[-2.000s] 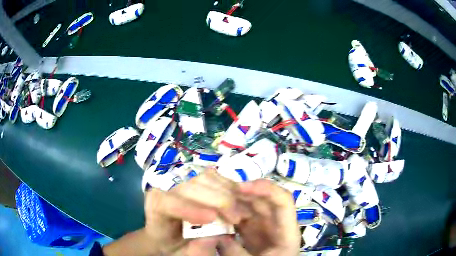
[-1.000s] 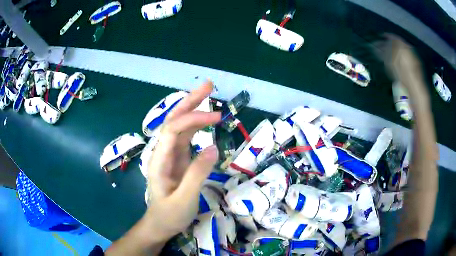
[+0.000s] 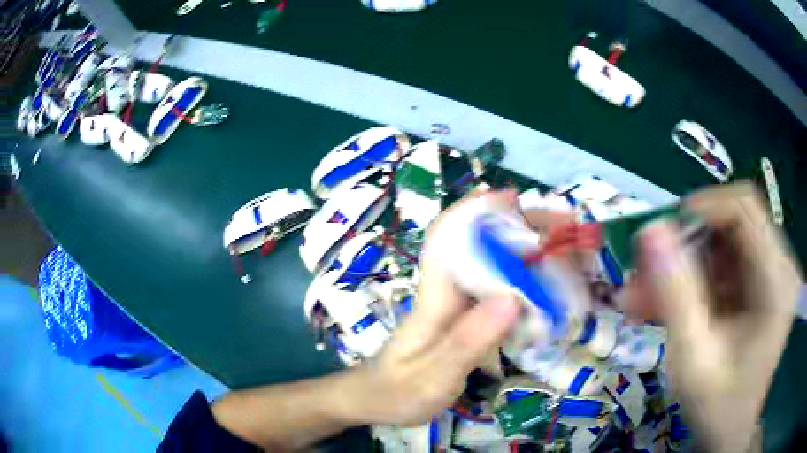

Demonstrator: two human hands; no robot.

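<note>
My left hand (image 3: 442, 327) holds a white housing shell (image 3: 469, 243) with a blue battery (image 3: 518, 265) showing in its open side, held above the heap. Red battery leads (image 3: 566, 243) run from it to a green circuit board (image 3: 637, 237). My right hand (image 3: 717, 292) grips the board between thumb and fingers, right of the shell. Both hands and the shell are blurred, and the far end of the board is hidden by the right fingers.
A large heap of partly assembled units (image 3: 341, 230) lies under and behind my hands, a smaller heap (image 3: 124, 97) at the left. Beyond the grey rail (image 3: 354, 88), single units (image 3: 607, 77) lie on the dark green belt. A blue stool or bin (image 3: 88, 310) stands at lower left.
My right hand has come back from over the belt and now grips the board. My left hand, empty before, now holds the shell. The view has shifted, and belt units appear further right.
</note>
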